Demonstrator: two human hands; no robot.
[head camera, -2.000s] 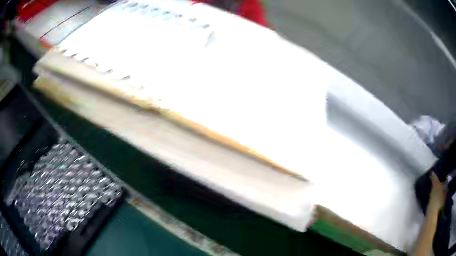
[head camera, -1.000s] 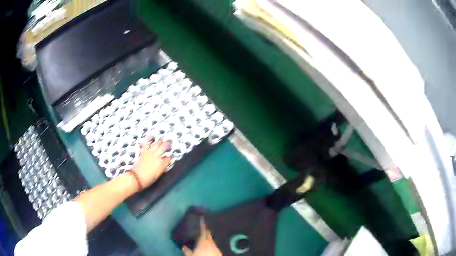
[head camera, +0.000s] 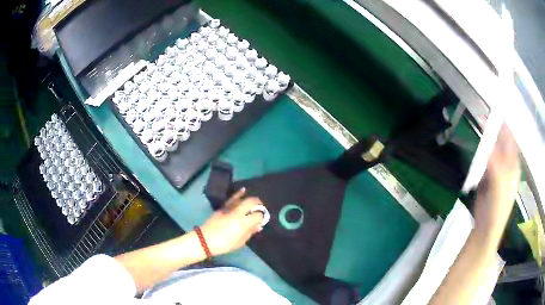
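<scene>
My left hand (head camera: 236, 223), with a red cord on the wrist, holds a small white hub (head camera: 261, 214) in its fingers over the black assembly jig (head camera: 305, 250), just left of the jig's green-grey centre ring (head camera: 291, 217). My right hand (head camera: 503, 161) is raised at the right and is blurred. It grips a long narrow white blade (head camera: 489, 134) that stands steeply. The black hub tray (head camera: 200, 158) with dense rows of hubs lies beyond the jig to the left.
A black lidded box (head camera: 119, 36) is behind the hub tray. A second hub tray (head camera: 66, 170) sits in a wire rack at the left. A dark green channel (head camera: 334, 77) runs behind the bench. White sheets (head camera: 433, 256) lie right of the jig. A white shelf edge (head camera: 412, 44) curves at upper right.
My left hand has moved from the hub tray to the jig with a hub. My right hand has left the jig and moved to the far right, now with a white blade.
</scene>
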